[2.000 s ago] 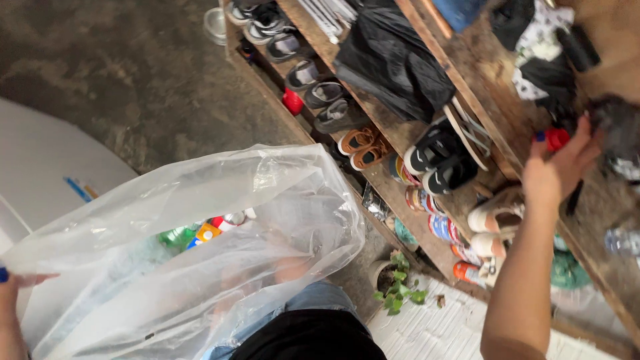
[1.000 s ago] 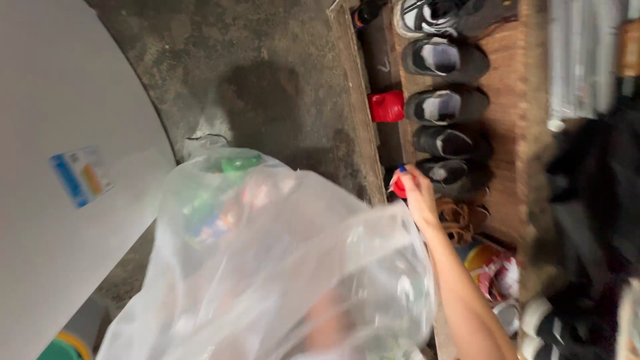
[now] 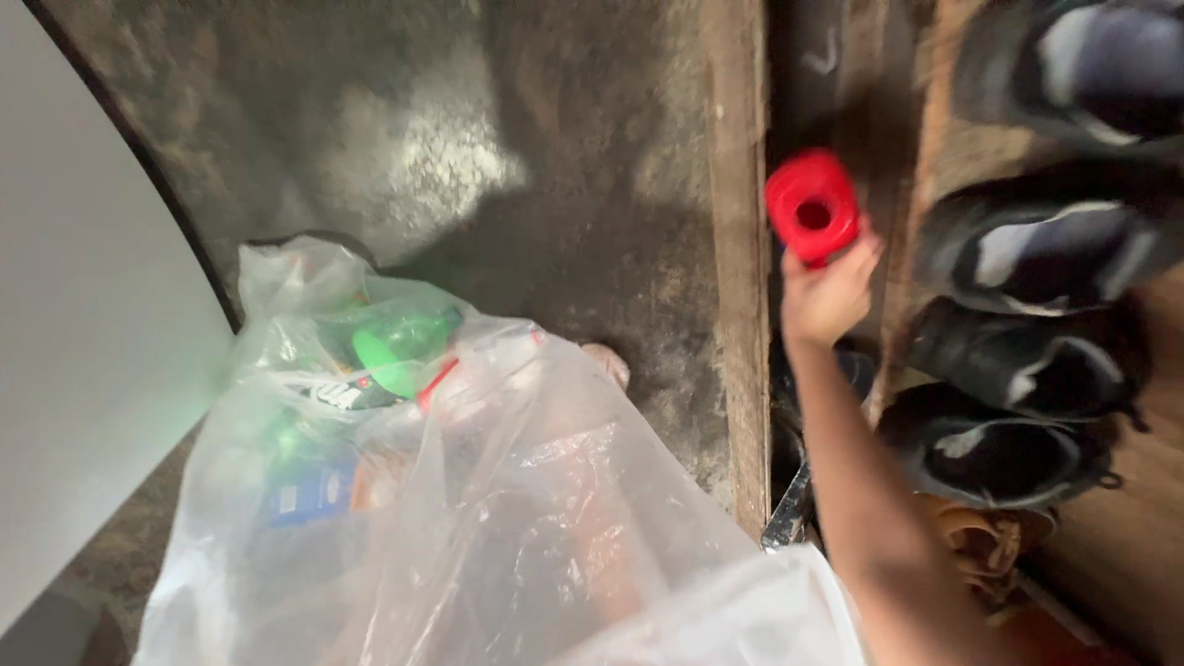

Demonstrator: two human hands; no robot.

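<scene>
My right hand point(image 3: 832, 291) has its fingers around a red plastic object point(image 3: 812, 205) with a dark round hole, over the low gap beside the wooden shelf. A large translucent plastic bag point(image 3: 518, 481) fills the lower left and middle. Through its film show a green plastic item point(image 3: 393, 356), a blue packet point(image 3: 314, 490) and other mixed pieces. My left hand is out of sight. What holds the bag's mouth at the bottom edge cannot be seen.
A wooden beam point(image 3: 737, 277) edges the shoe shelf. Dark shoes point(image 3: 1054, 250) stand in a row at right, brown sandals point(image 3: 985, 536) below them. A white curved surface point(image 3: 92, 277) stands at left; stained concrete floor point(image 3: 592, 185) lies between.
My right hand has moved from the upper shelf to the low gap by the shoes, where the red object lay in the earlier frames, and now grips it. The view has come closer to the floor.
</scene>
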